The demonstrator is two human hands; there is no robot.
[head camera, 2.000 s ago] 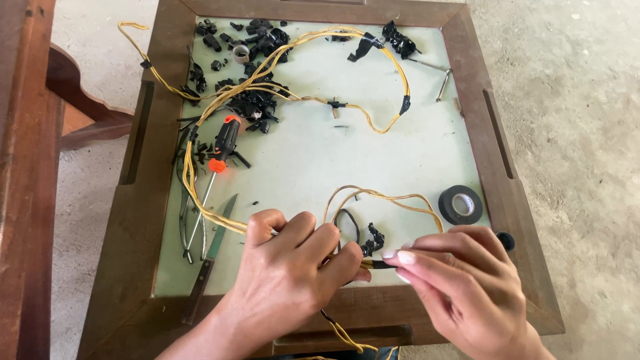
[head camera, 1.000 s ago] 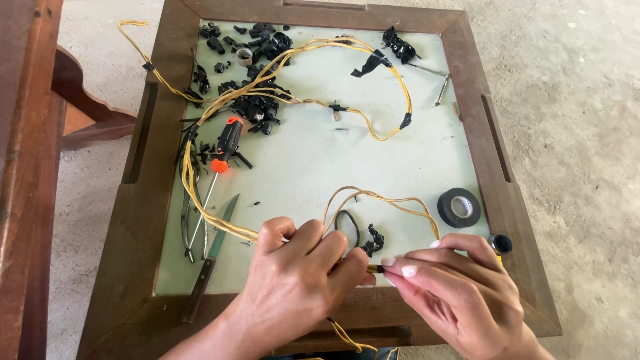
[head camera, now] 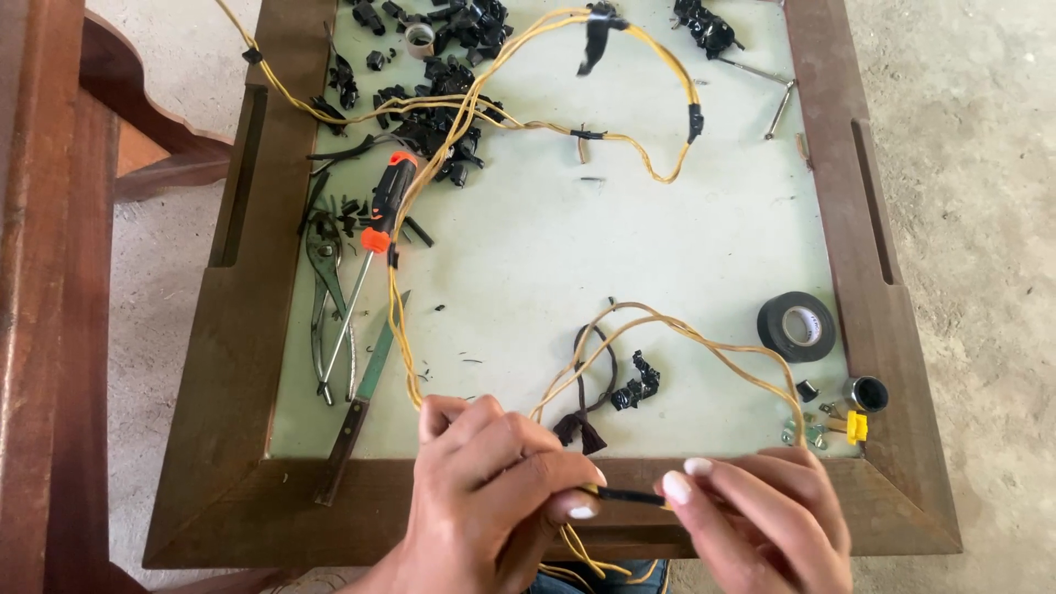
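Near the table's front edge, my left hand pinches a yellow wire just left of a black-wrapped section. The thumb and fingertips of my right hand hold the other end of that section, so it stretches straight between them. Long twisted yellow wires with several black tape wraps loop from my left hand across the table top and past its far left edge. A second loop of yellow wire arcs between the two hands. A roll of black electrical tape lies beyond my right hand.
At left lie a screwdriver, slip-joint pliers and a knife, its handle over the wooden frame. Black tape scraps are heaped at the far left. Near the right edge are a yellow piece and a small dark cylinder.
My hands have drawn slightly apart, showing more of the black-wrapped section between them. The view has shifted, and the small items by the right edge now show.
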